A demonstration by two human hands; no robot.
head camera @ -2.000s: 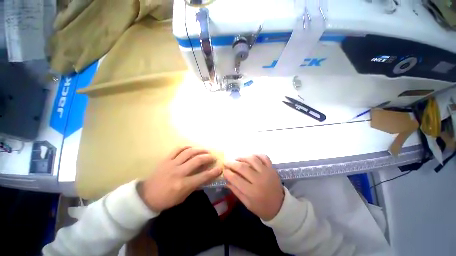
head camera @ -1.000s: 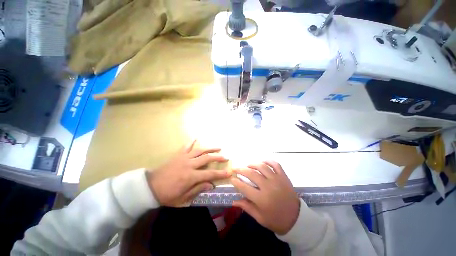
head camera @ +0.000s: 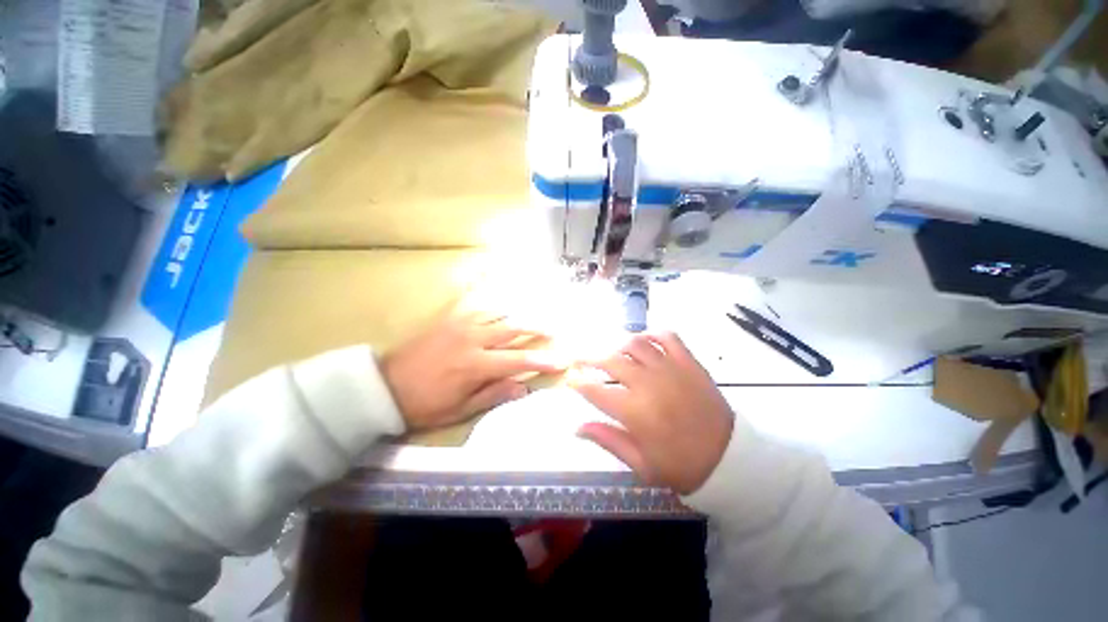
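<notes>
A mustard-tan fabric panel lies flat left of the needle, with a thin seam line running across it. The presser foot is beside bright glare that hides part of the cloth. My left hand lies on the panel with fingers pointing right. My right hand rests at the panel's right edge, below the presser foot, and its fingertips almost meet those of the left. Both hands hold the cloth edge at the fingertips. Black thread snips lie right of the needle.
The white machine head stands above the hands. A rumpled tan cloth heap is at upper left, beside white printed paper. Brown cardboard pieces lie at the table's right end. A grey edge ruler runs along the front edge.
Both hands and the near cloth edge have moved up from the table's front edge towards the presser foot. The raised fold across the panel now lies flat. The camera view has shifted.
</notes>
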